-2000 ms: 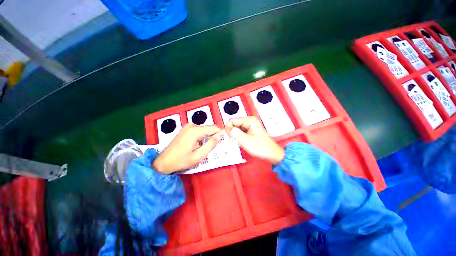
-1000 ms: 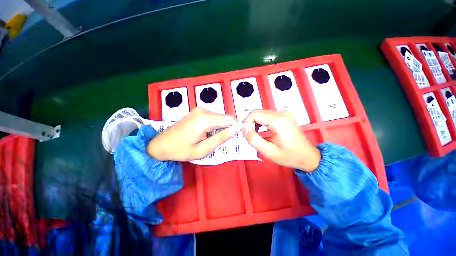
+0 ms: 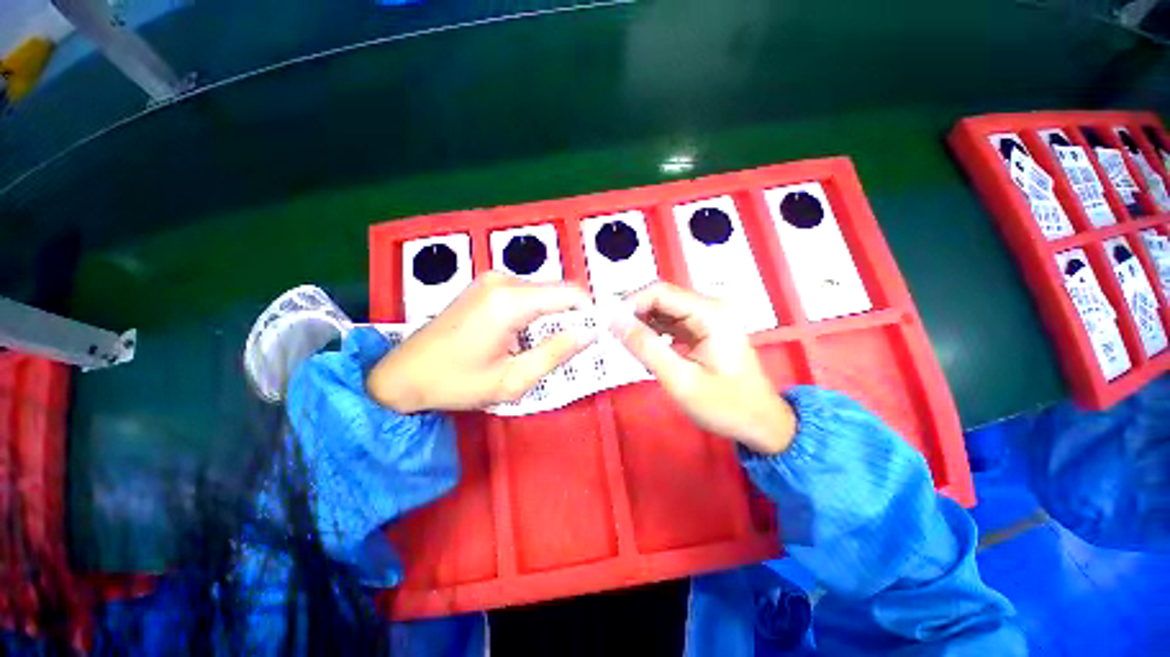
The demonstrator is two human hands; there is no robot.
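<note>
The white label strip with small dark print lies across the middle of the red compartment tray. Its coil is at the tray's left. My left hand grips the strip. My right hand has its fingertips at the strip's upper edge, touching or nearly touching the left fingertips; a small whitish piece seems to be between them, too blurred to be sure. White units with black round spots, such as this one, fill the tray's five far pockets; the hands partly cover some. The near pockets that show hold no units.
A neighbouring red tray with labelled units stands at the right, beside a blue sleeve. Spare red trays are at the left edge under a metal bar. The dark green bench lies beyond the tray.
The view has shifted, so the trays appear moved. My hands stay together over the strip; my right fingers look slightly more spread. The blue object at the top has nearly left view.
</note>
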